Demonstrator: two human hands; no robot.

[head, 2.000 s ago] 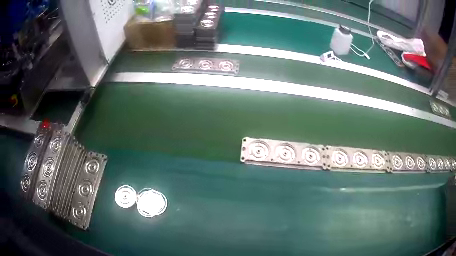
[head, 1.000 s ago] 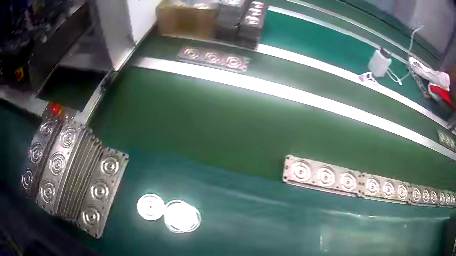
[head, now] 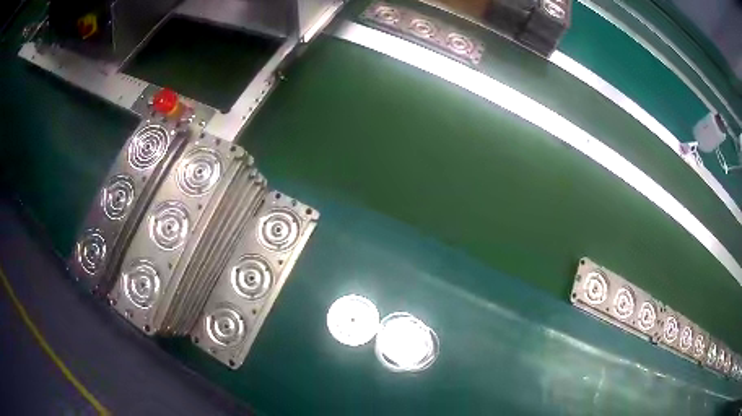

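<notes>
No hand shows in the frame. A fanned stack of three-ring metal plates (head: 169, 227) lies at the left of the green bench, with several thin edges showing between the face-up plates. The rightmost plate (head: 250, 279) of the stack lies tilted with three ring recesses visible. Two bright round discs (head: 353, 320) lie on the bench right of the stack, side by side and touching or nearly so; the right one (head: 406, 343) is glaring white. A row of three-ring plates (head: 625, 303) runs end to end toward the lower right edge.
A red knob (head: 165, 101) sits on the metal frame (head: 244, 110) behind the stack. White guide rails (head: 521, 101) curve across the belt. A single plate (head: 422, 29) lies beyond the near rail. Dark stacked plates (head: 533, 28) and a white bottle (head: 709, 132) stand farther back.
The view has turned left and downward, so the stack, discs and plate row appear farther right. The stack looks larger, and floor with a yellow line now shows. The objects keep their arrangement.
</notes>
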